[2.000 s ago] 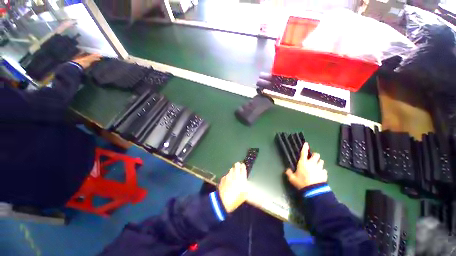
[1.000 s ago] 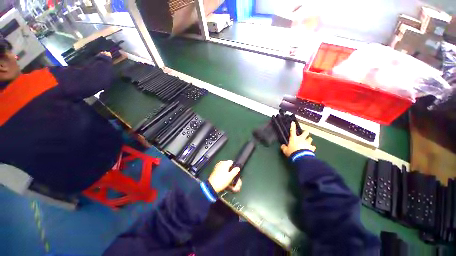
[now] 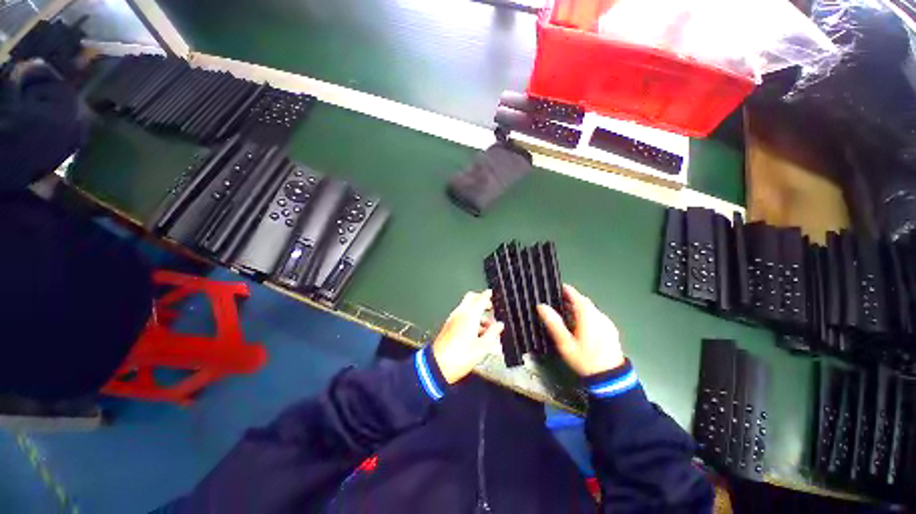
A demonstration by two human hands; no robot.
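A stack of several black remotes (image 3: 527,301) stands on edge side by side, seen as parallel ridges, near the front edge of the green workbench. My left hand (image 3: 468,337) holds its left side. My right hand (image 3: 585,333) holds its right side, with the thumb over the ridges. Whether the stack touches the bench cannot be told. A dark cloth pad or pouch (image 3: 490,178) lies beyond the stack. Left rows of remotes (image 3: 271,216) lie slanted and overlapping along the bench edge. Right rows of remotes (image 3: 793,281) stand densely, with more remotes (image 3: 731,407) nearer me.
A red plastic bin (image 3: 633,85) with clear plastic bags (image 3: 703,35) is at the far side, behind sample remotes on a white board (image 3: 593,149). Cardboard (image 3: 793,186) and black plastic bags (image 3: 874,100) are far right. A person in dark clothes (image 3: 70,291) and a red stool (image 3: 186,336) are left.
My right hand has brought the stack back from beside the cloth pad towards me. My left hand has come to the stack's left side; its single remote no longer shows apart. The view has shifted.
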